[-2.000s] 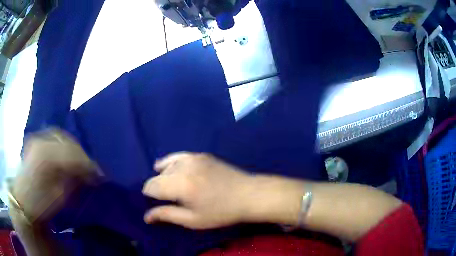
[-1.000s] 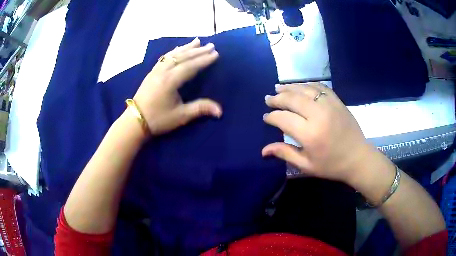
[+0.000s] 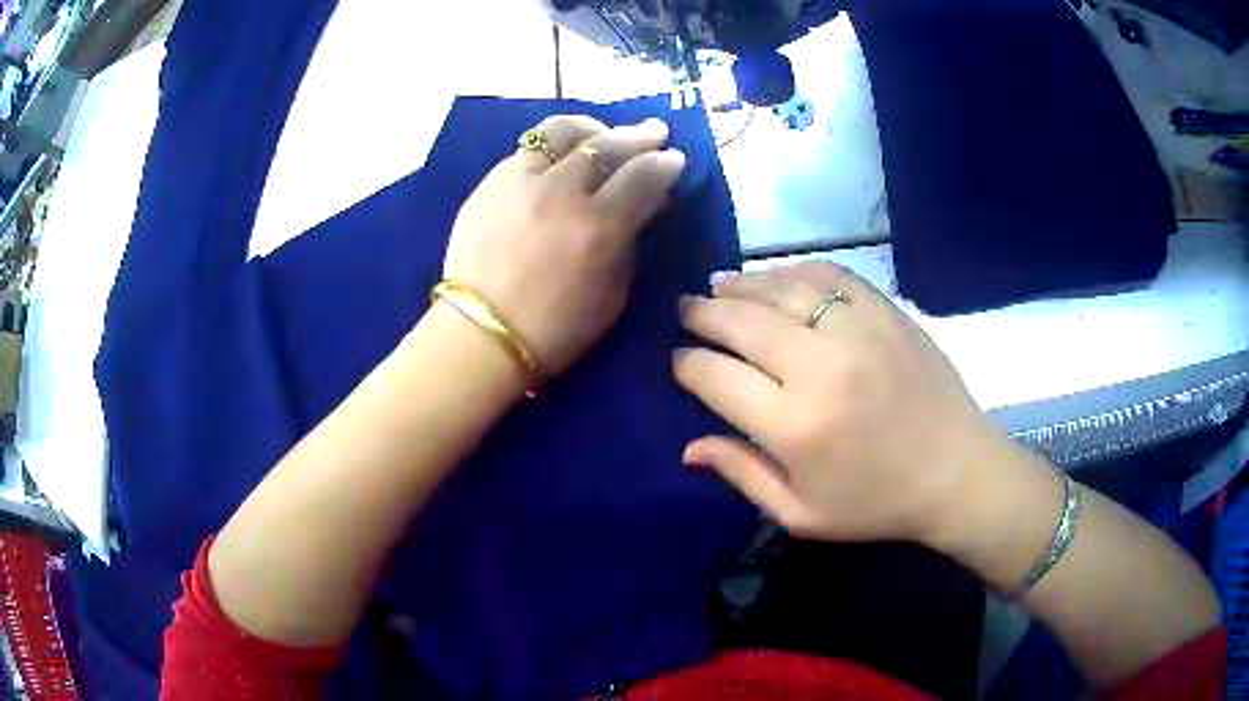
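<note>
A large dark blue garment panel lies on the white machine table and hangs over its front edge onto my lap. Its top right corner is at the presser foot at top centre. My left hand lies flat on the panel, fingertips just below the foot. My right hand rests at the panel's right edge, fingers spread, fingertips on the cloth. Neither hand visibly grips the cloth. The round dark blue attachment is right of the foot.
A stack of dark blue cut pieces lies right of the needle area. A measuring tape runs along the table's front edge. Small dark tools lie at far right. A red basket is at lower left, a blue basket at lower right.
Both hands have come from the lower cloth onto the upper panel. Since one second ago, my left hand has moved right, closer to the foot, and my right hand slightly left and down.
</note>
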